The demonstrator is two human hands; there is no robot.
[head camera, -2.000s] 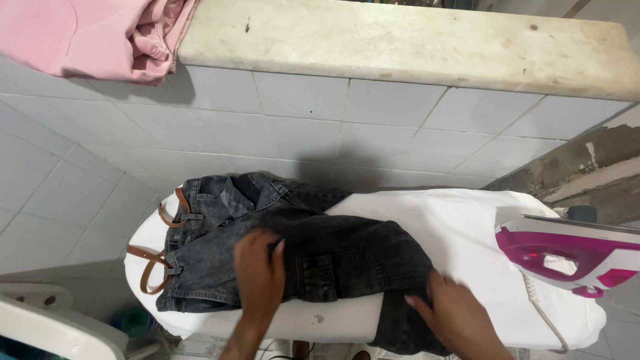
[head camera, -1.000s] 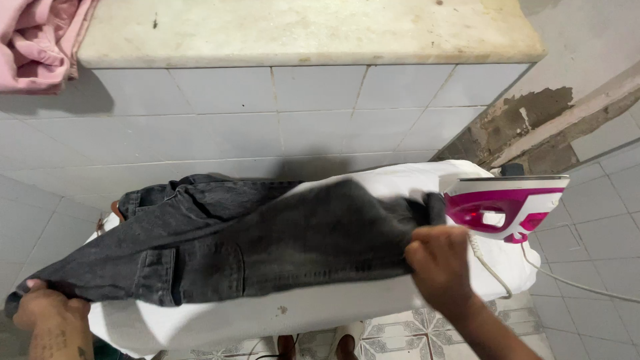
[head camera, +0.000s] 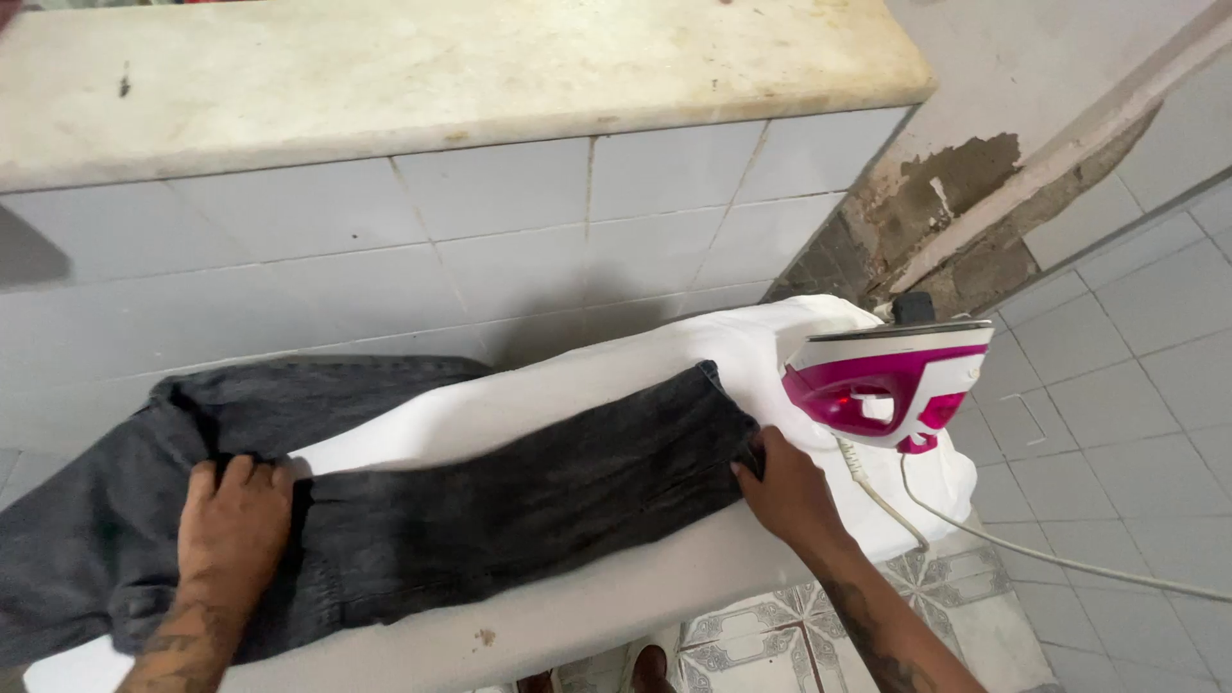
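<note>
Dark grey denim trousers (head camera: 539, 500) lie along a white-covered ironing board (head camera: 577, 375), one leg stretched out flat. My left hand (head camera: 236, 525) grips the cloth partway up that leg, where it bunches under the fingers. At the leg's hem, my right hand (head camera: 789, 481) pinches the edge of the cloth. The other leg (head camera: 327, 385) lies behind, near the tiled wall. A magenta and white clothes iron (head camera: 890, 385) rests at the board's right end with a red light showing, close to my right hand.
A stone ledge (head camera: 462, 77) tops the tiled wall behind the board. The iron's cord (head camera: 1078, 563) runs off to the right over the board's edge. A patterned tile floor (head camera: 770, 635) and my feet show below. Damaged plaster (head camera: 962, 183) marks the wall at the back right.
My left hand has moved from the far left end of the lifted cloth to partway along the leg. The leg now lies flatter on the board. The view has shifted closer.
</note>
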